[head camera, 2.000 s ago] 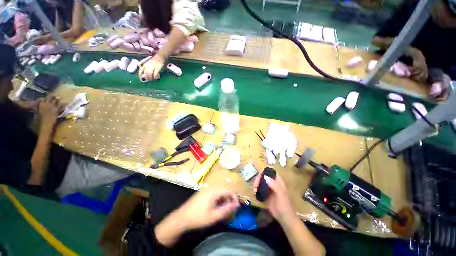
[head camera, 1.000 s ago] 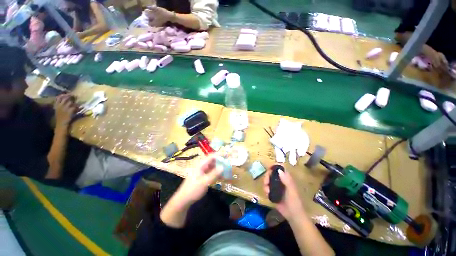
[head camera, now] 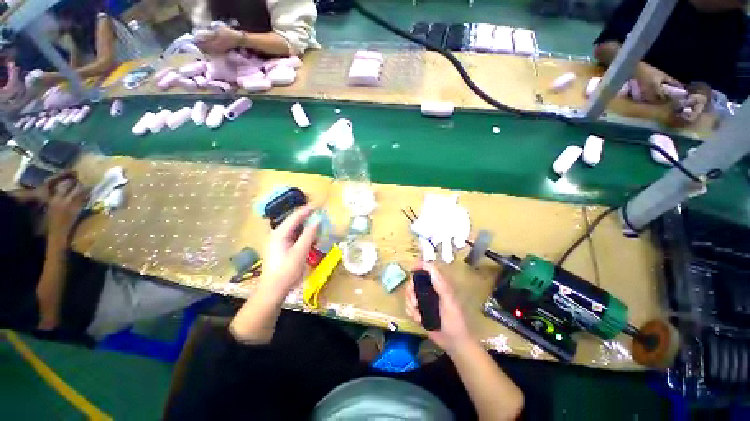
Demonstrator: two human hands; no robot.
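My right hand (head camera: 440, 308) holds a black plastic housing (head camera: 426, 299) upright above the bench's front edge. My left hand (head camera: 288, 251) is over the bench, with a pale blue-grey pad (head camera: 319, 222) at its fingertips. Another black housing (head camera: 285, 202) lies on the bench just beyond my left fingers, partly on something pale blue. A pale square pad (head camera: 392, 277) lies between the round whitish dish (head camera: 358, 257) and my right hand. A yellow-handled tool (head camera: 321, 276) and a red-handled tool (head camera: 314, 256) lie beside my left hand, the red one partly hidden.
White gloves (head camera: 442, 224) lie near the grey wheel (head camera: 479, 248) of the green polisher (head camera: 567, 300), right. A clear bottle (head camera: 352, 174) stands behind the dish. Clear dimpled sheeting (head camera: 173, 214) lies left. Pink-white housings (head camera: 566, 159) sit on the green belt (head camera: 460, 152). People work around.
My left hand has moved forward and left with the pale pad, towards the housing on the bench. It no longer covers the yellow tool. My right hand still holds its black housing.
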